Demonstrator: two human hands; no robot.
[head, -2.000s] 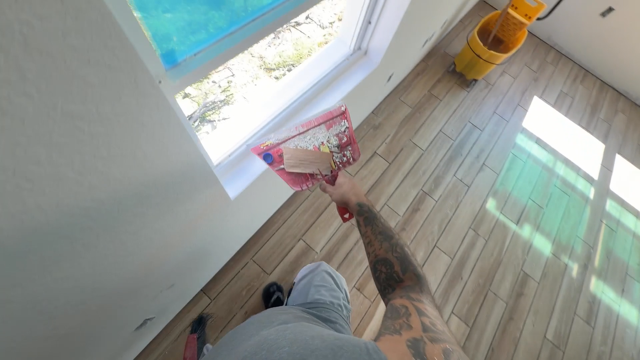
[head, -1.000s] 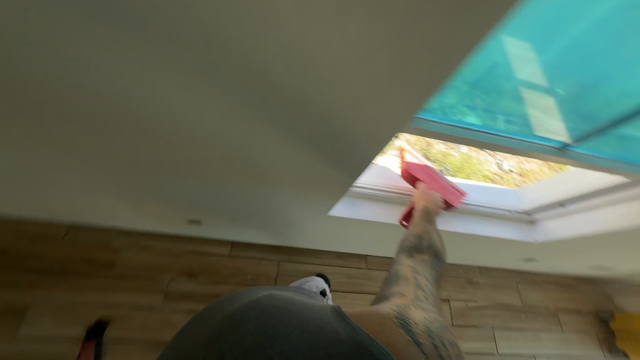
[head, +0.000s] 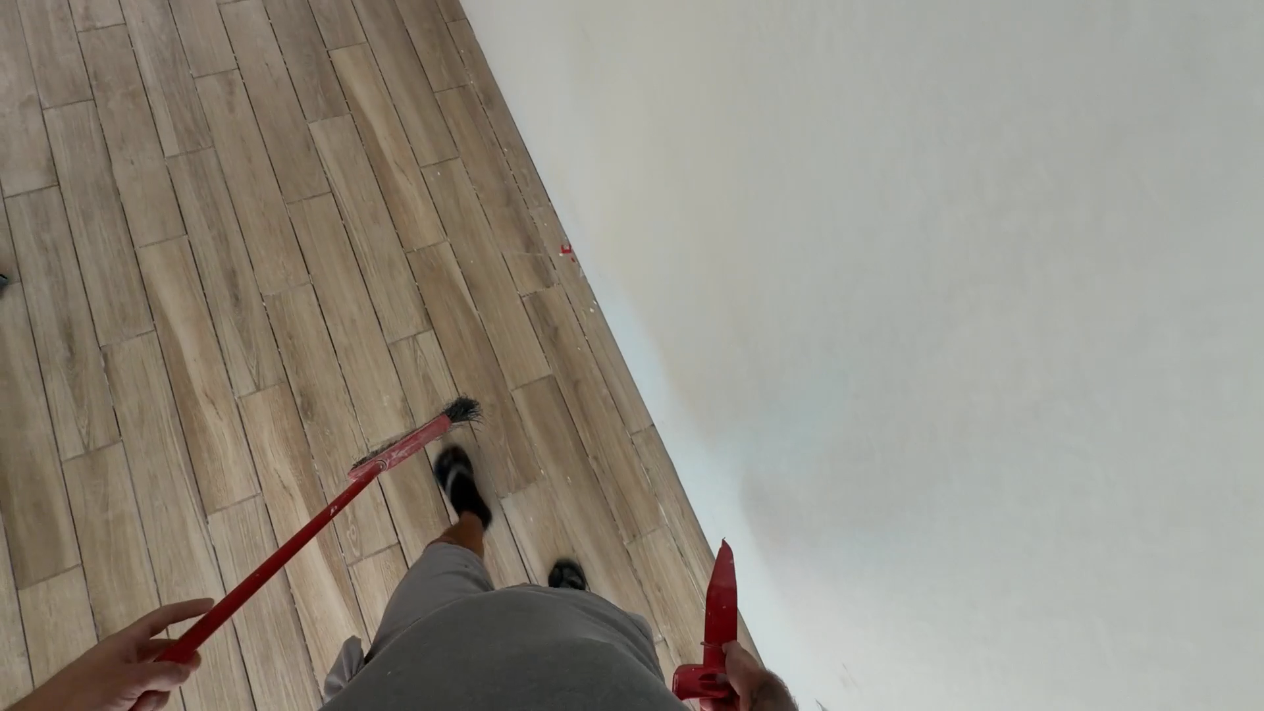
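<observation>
At the lower left, my left hand (head: pixel 148 657) grips the handle end of a long red broom (head: pixel 296 543). Its red head with dark bristles points up and right, beside my foot. My right hand (head: pixel 755 681), at the bottom right of centre, is closed on the handle of a red dustpan (head: pixel 722 602), which appears nearly edge-on next to the wall. The pan's inner face is turned from view, so its contents are hidden.
A pale wall (head: pixel 938 346) fills the right side. Wood-look plank flooring (head: pixel 286 247) runs along it. A small red piece (head: pixel 566 249) lies by the wall's base. A dark object (head: pixel 3 281) is cut off at the left edge.
The view has swung from the window to a wall and floor. The dustpan, earlier held at the window opening, is now low beside my body. My left hand and the full broom have come into view.
</observation>
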